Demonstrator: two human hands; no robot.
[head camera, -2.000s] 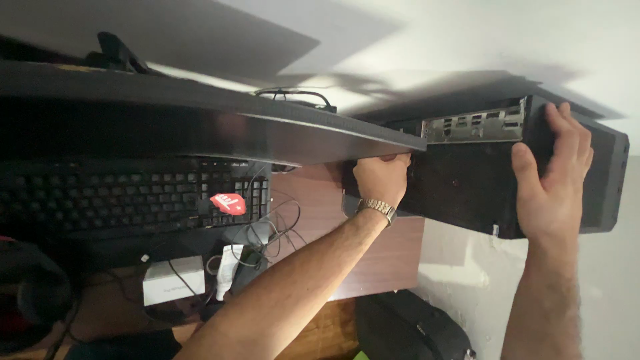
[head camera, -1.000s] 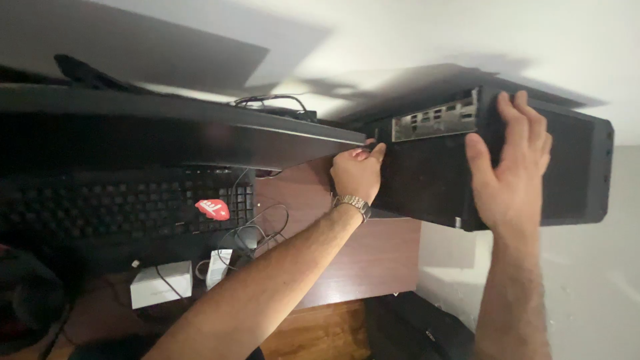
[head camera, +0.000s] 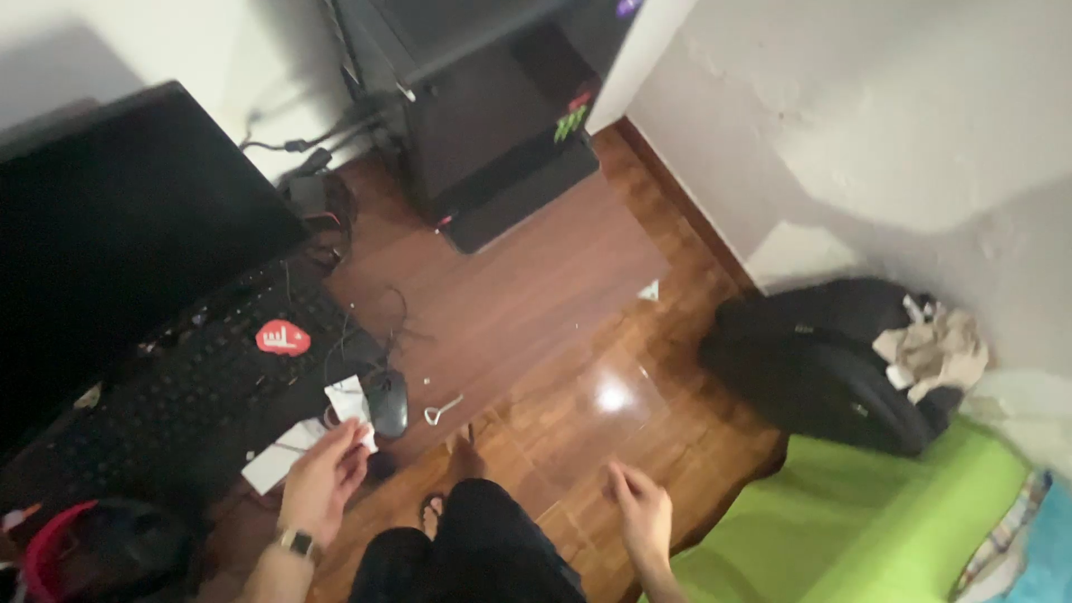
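Observation:
My left hand (head camera: 325, 481), with a metal-banded watch on its wrist, is at the near edge of the desk. Its fingertips meet the lower end of a small white packet or paper (head camera: 345, 399); whether they grip it is unclear. A black mouse (head camera: 389, 404) lies just right of the packet. Over the floor, my right hand (head camera: 641, 507) is loosely curled, with nothing visible in it. The black computer tower (head camera: 494, 126) stands at the back of the desk, away from both hands.
A black monitor (head camera: 142, 226) and keyboard (head camera: 193, 377) with a red sticker-like item (head camera: 283, 337) are at left. Cables (head camera: 322, 151) run behind. A white box (head camera: 280, 456) and a metal hook-like piece (head camera: 442, 409) lie nearby. A black bag (head camera: 825, 356) and green cushioned seat (head camera: 854, 511) are at right.
Both hands have come away from the computer tower. The left is now by the white packet, the right over the floor. The view has turned strongly.

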